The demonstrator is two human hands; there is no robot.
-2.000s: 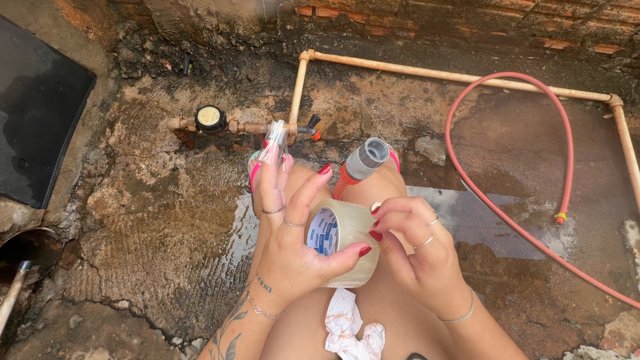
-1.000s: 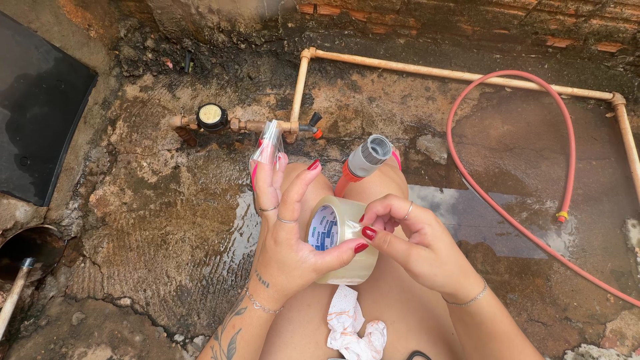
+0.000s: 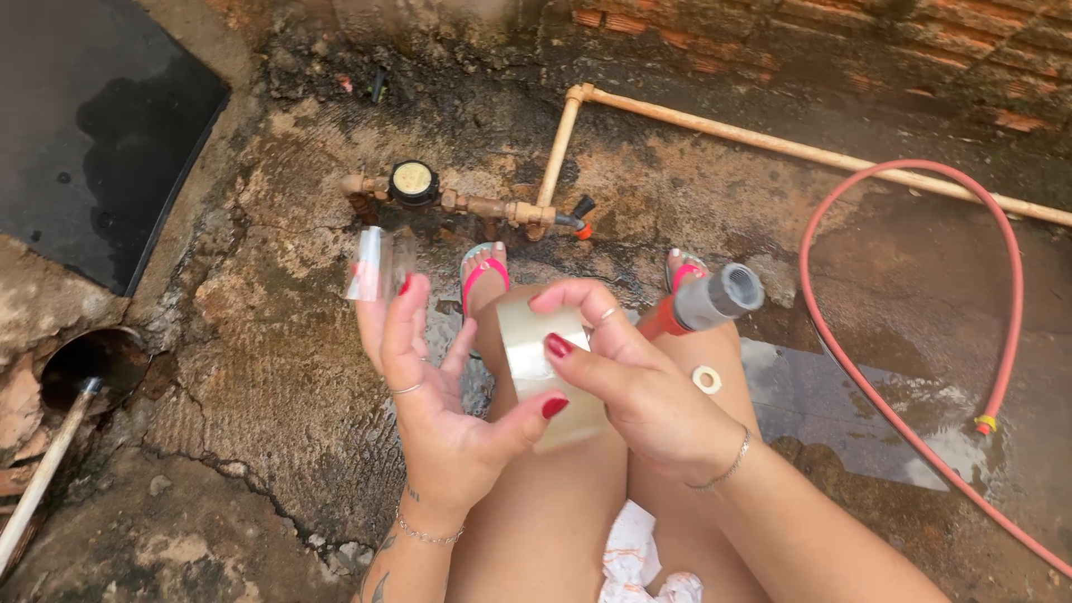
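My right hand point(image 3: 645, 377) grips a roll of clear packing tape point(image 3: 548, 368) above my thighs. Beside it on the left, my left hand point(image 3: 452, 402) has its fingers spread, its thumb near the roll's lower edge. A strip of clear tape point(image 3: 368, 264) clings to a fingertip of that hand. A grey threaded hose fitting point(image 3: 712, 297) with a red part stands between my legs' far ends, at the right knee. On the right thigh lies a small pale ring washer point(image 3: 706, 379). Crumpled white paper or cloth point(image 3: 632, 544) rests in my lap.
A water meter point(image 3: 413, 182) joins a pipe with a small tap point(image 3: 578, 219) beyond my feet. A beige pipe point(image 3: 737, 134) runs along the brick wall. At right a red hose point(image 3: 808, 251) loops over wet ground. Left are a black panel point(image 3: 100, 142) and a pole point(image 3: 46, 469) in a round hole.
The tape roll has turned so its outer face shows, and it has passed from my left hand to my right. My left fingers have opened away from it. The view has shifted, and my feet now show.
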